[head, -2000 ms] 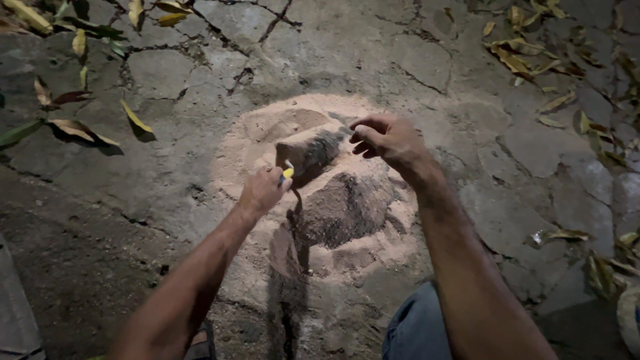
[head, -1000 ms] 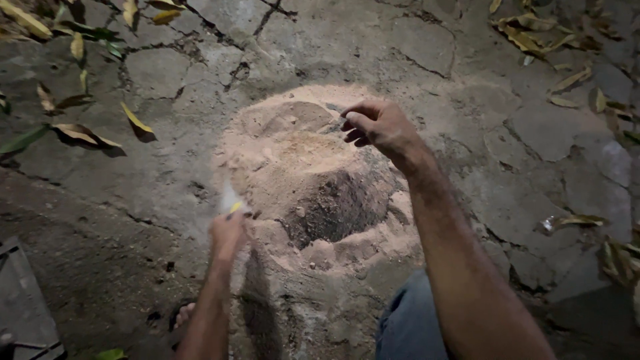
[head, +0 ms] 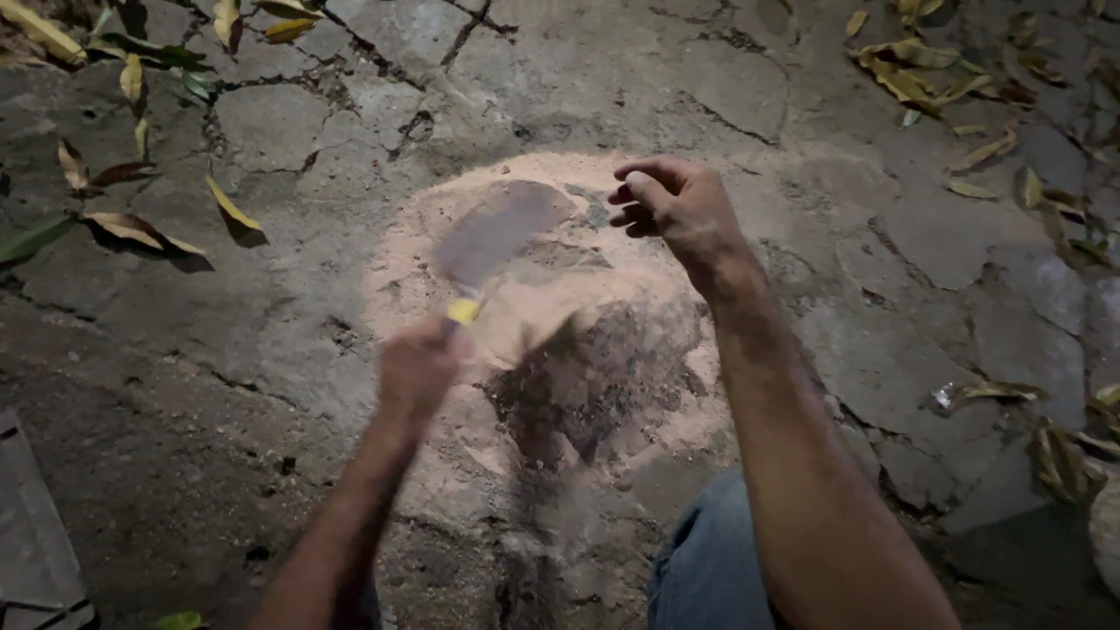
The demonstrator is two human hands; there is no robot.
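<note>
My left hand (head: 424, 363) grips the handle of a trowel (head: 503, 232); a yellow part shows at the fist, and the grey blade is blurred over the upper left of a pile of pinkish sand or dry mix (head: 560, 306). The pile lies on cracked concrete, with a dark, rough face toward me. My right hand (head: 678, 210) hangs at the pile's upper right edge, its fingers curled and apart. No held object can be made out in it.
Dry leaves (head: 131, 232) lie on the left, and more leaves (head: 919, 74) at the upper right. A grey slab-like object (head: 35, 534) stands at the lower left. My knee in blue jeans (head: 713, 560) is close below the pile.
My left hand has moved up and right from the pile's lower left side, bringing the trowel over its upper left part. My right hand has stayed near the upper right edge.
</note>
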